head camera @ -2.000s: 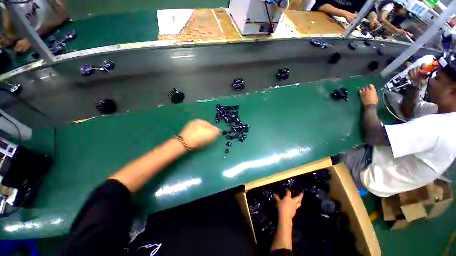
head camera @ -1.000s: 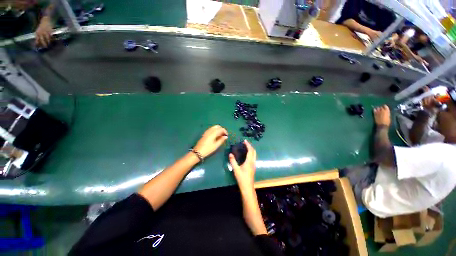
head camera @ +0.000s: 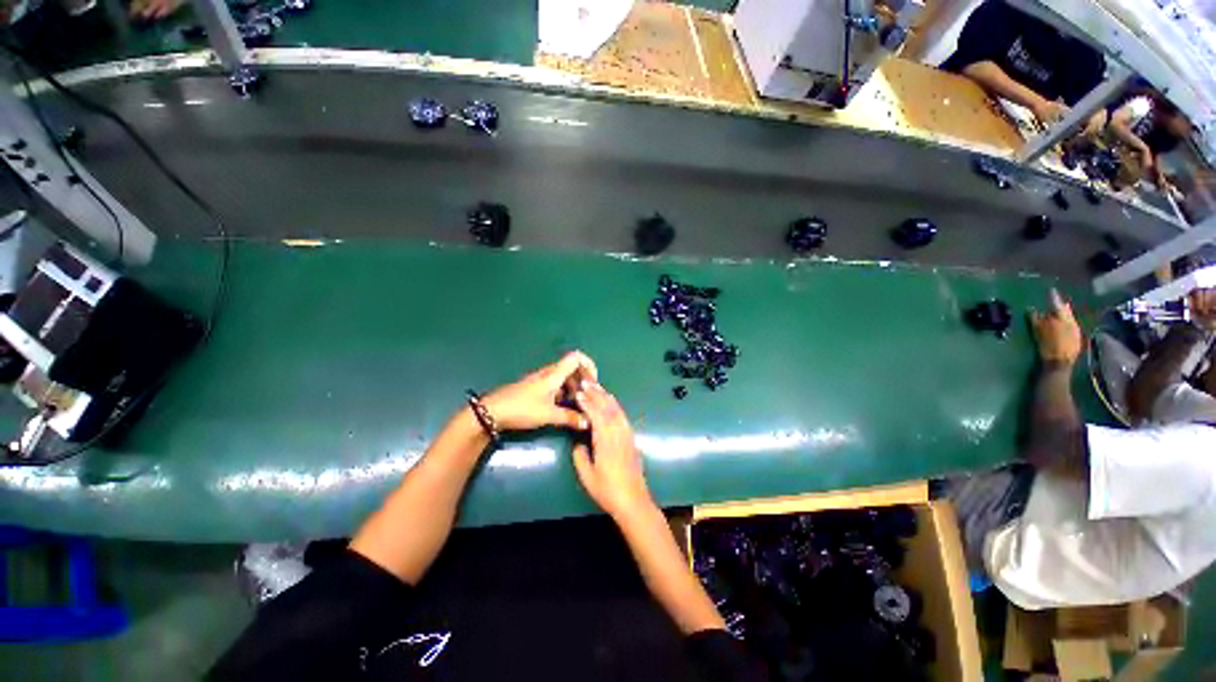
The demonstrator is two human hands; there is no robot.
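My left hand and my right hand meet over the green bench top, left of the small parts. Between them they hold a black housing, mostly hidden by the fingers. Whether a small part is also held cannot be seen. Small shiny black fittings lie in a loose heap on the green top, beyond and to the right of my hands.
An open carton of black housings stands at the bench's near edge, right. The grey conveyor carries spaced black units beyond the bench. A black-and-white fixture with cables is at left. A neighbouring worker's hand rests at right near a black unit.
My right hand has left the carton with a black housing and has met my left hand over the bench. The view has shifted, and units on the belt have changed position.
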